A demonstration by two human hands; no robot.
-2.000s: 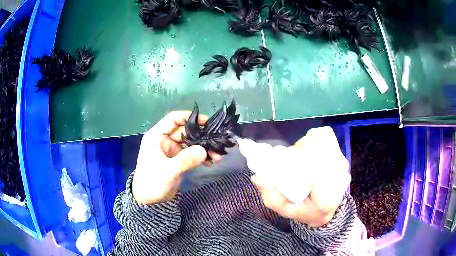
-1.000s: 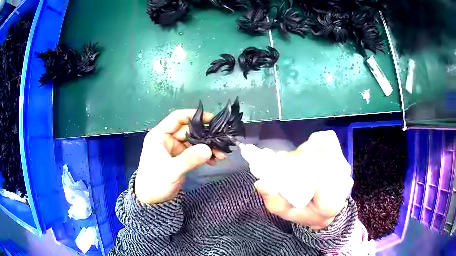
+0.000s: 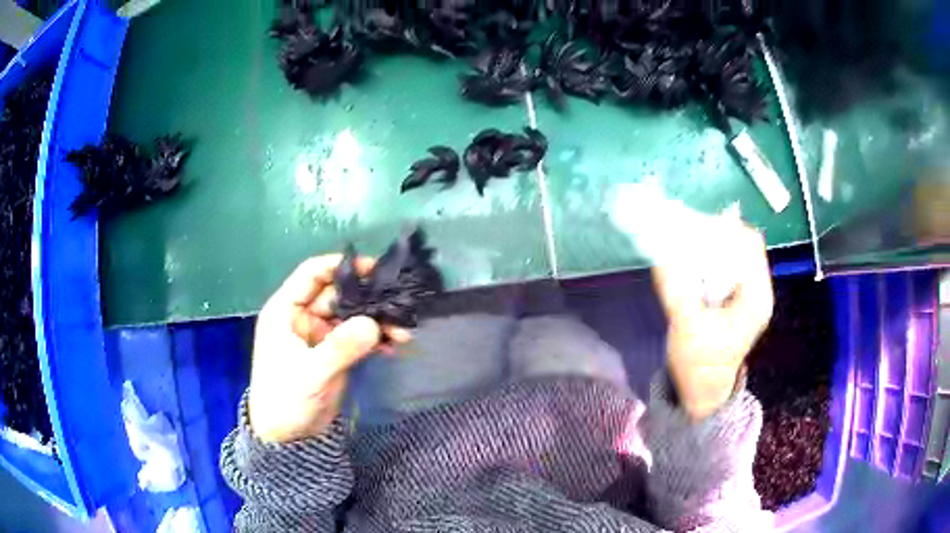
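My left hand (image 3: 308, 349) holds a black spiky hair piece (image 3: 394, 283) in its fingertips, just off the table's front edge, with the points facing up. My right hand (image 3: 719, 302) is raised over the table's front edge at the right. It is blurred and overexposed, with the white glue bottle (image 3: 658, 221) in its fingers and the bottle's narrow end towards the upper left. A small curved hair section (image 3: 432, 168) and a fuller curved one (image 3: 502, 156) lie on the green table (image 3: 240, 229).
A heap of black hair parts (image 3: 667, 62) lies at the table's far side. Joined clumps (image 3: 125, 175) lie by the blue bin (image 3: 71, 250) at left. A white stick (image 3: 760, 173) lies at right. A lower crate (image 3: 797, 416) holds dark reddish pieces. White crumpled plastic (image 3: 154, 442) lies lower left.
My right hand has moved up and right with the bottle, away from the hair piece. My left hand has shifted slightly left with the piece. The view has shifted slightly.
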